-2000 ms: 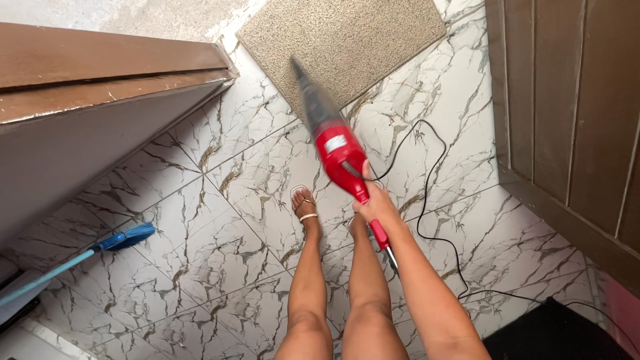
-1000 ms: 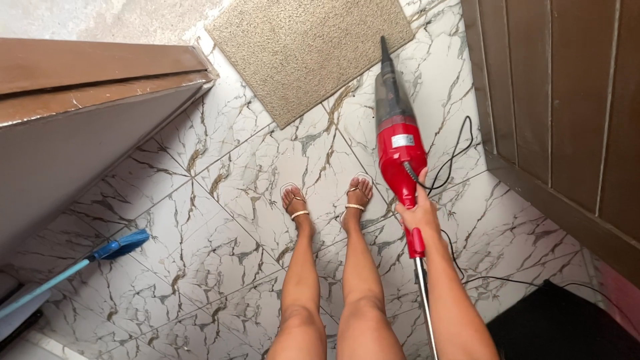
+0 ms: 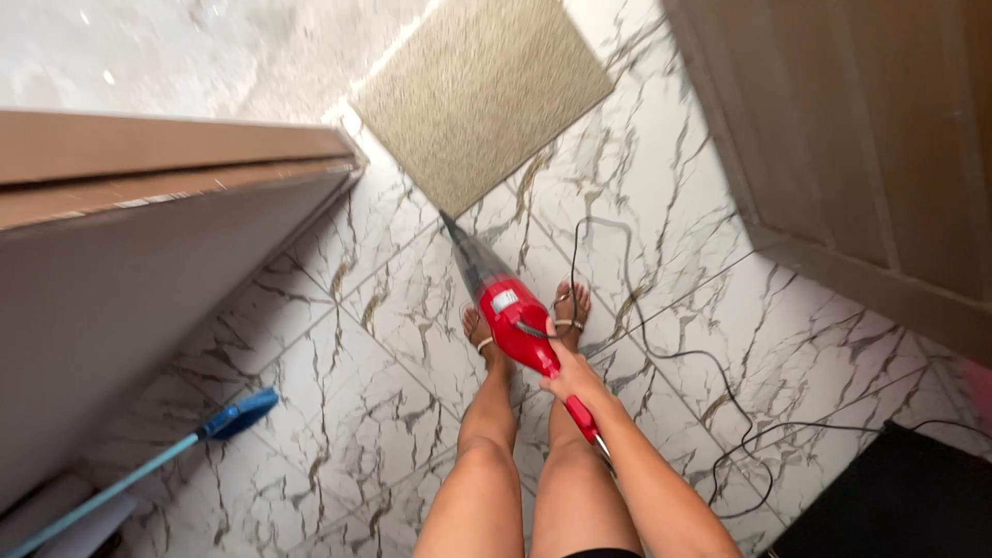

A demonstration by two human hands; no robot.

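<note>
My right hand point(image 3: 575, 377) is closed around the grip of a red stick vacuum cleaner point(image 3: 511, 318), which has a clear grey dust cup and a dark narrow nozzle. The nozzle tip lies at the near corner of a beige doormat point(image 3: 480, 93). A black power cord point(image 3: 639, 310) leaves the vacuum's body and loops over the marble-patterned tile floor point(image 3: 403, 333) to the right. The vacuum's metal tube runs back under my forearm. My left hand is out of view.
A blue broom point(image 3: 242, 413) with a light blue handle lies at lower left. A wall end with brown trim point(image 3: 170, 167) stands at left, a brown panelled door point(image 3: 852, 155) at right. A black mat or box point(image 3: 891, 496) sits at lower right. My sandalled feet stand mid-floor.
My right hand has swung the vacuum's nozzle leftward, from the mat's right side to its near corner. The cord's loop now spreads wider over the tiles.
</note>
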